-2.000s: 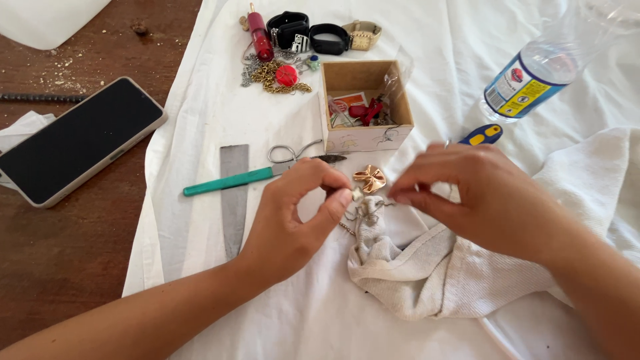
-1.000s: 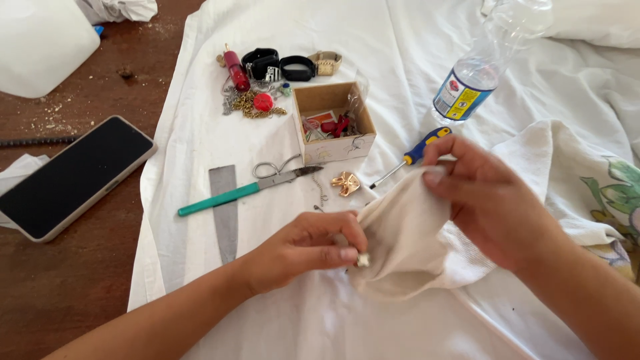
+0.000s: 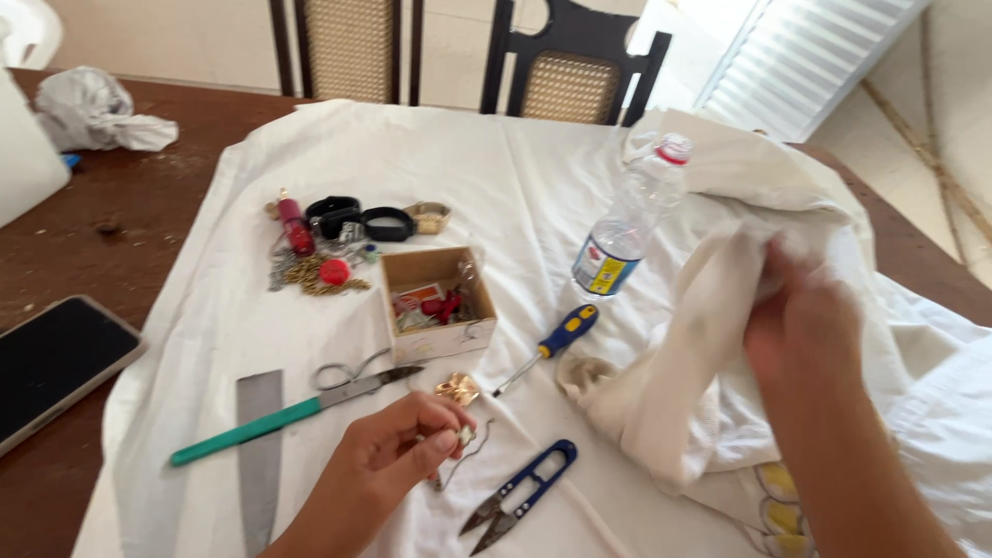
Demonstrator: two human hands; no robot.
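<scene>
Between thumb and fingers, my left hand (image 3: 403, 457) pinches a small pale piece of jewellery (image 3: 465, 435). A thin chain (image 3: 469, 457) lies at its fingertips, and a gold-coloured ornament (image 3: 457, 387) rests just beyond them. My right hand (image 3: 806, 318), blurred, grips a white cloth (image 3: 690, 349) and lifts part of it at the right. Blue thread snips (image 3: 523, 492) lie between the hands, nearer the front. A blue and yellow screwdriver (image 3: 570, 329) lies beyond them. Left of the ornament, green-handled scissors (image 3: 294, 415) lie across a flat metal strip (image 3: 260, 465).
A small open box (image 3: 442, 341) holds red trinkets. Behind it are wristbands (image 3: 387, 223), a gold-coloured watch (image 3: 428, 218), a red tube (image 3: 294, 226) and chains (image 3: 310, 275). A plastic bottle (image 3: 608, 260) stands right of the box. A phone (image 3: 58, 368) lies far left; chairs (image 3: 573, 70) stand behind.
My right hand has moved right with the cloth, and the blue thread snips now show. My left hand still pinches the small piece. The view has tilted up.
</scene>
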